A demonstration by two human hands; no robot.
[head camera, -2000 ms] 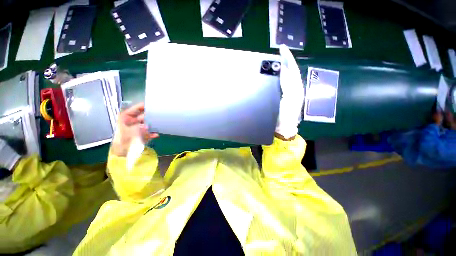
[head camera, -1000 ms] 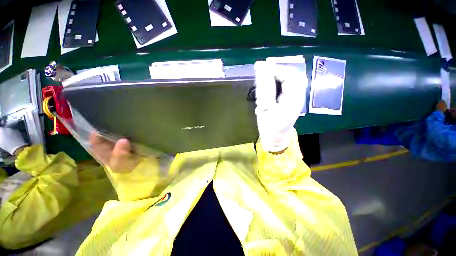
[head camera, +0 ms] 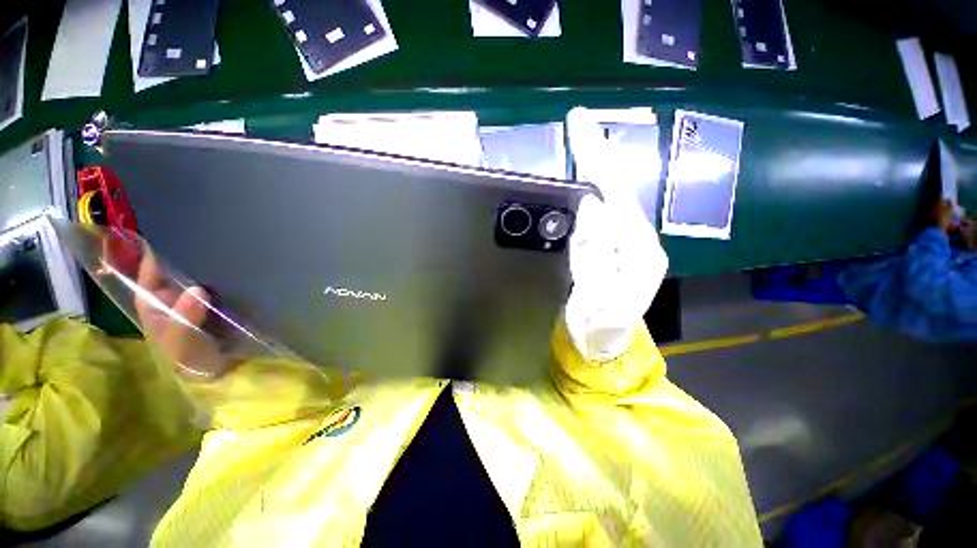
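A grey tablet back cover (head camera: 354, 246) is held up in front of my chest, tilted, its outer face with the "ADVAN" logo and the camera block towards me. My right hand (head camera: 616, 268), in a white glove, grips its right edge beside the camera block. My left hand (head camera: 171, 310), bare, is at the lower left behind clear protective film (head camera: 139, 305). The film shows by its glare and hangs from the cover's left and lower edge. My left fingers are bent; their exact grip is blurred by the film.
Behind the cover, white sheets (head camera: 402, 131) and another cover (head camera: 702, 173) lie on the green bench (head camera: 814, 203). Black inner faces on white sheets lie further back. A red tape dispenser (head camera: 99, 193) is at left. A yellow sleeve (head camera: 64, 407) is at left, a person in blue (head camera: 911, 289) at right.
The cover was higher and level, then tilted steeply. Now its logo face shows more and its camera block is uncovered. Clear film has come away at the left, and my left hand has moved left.
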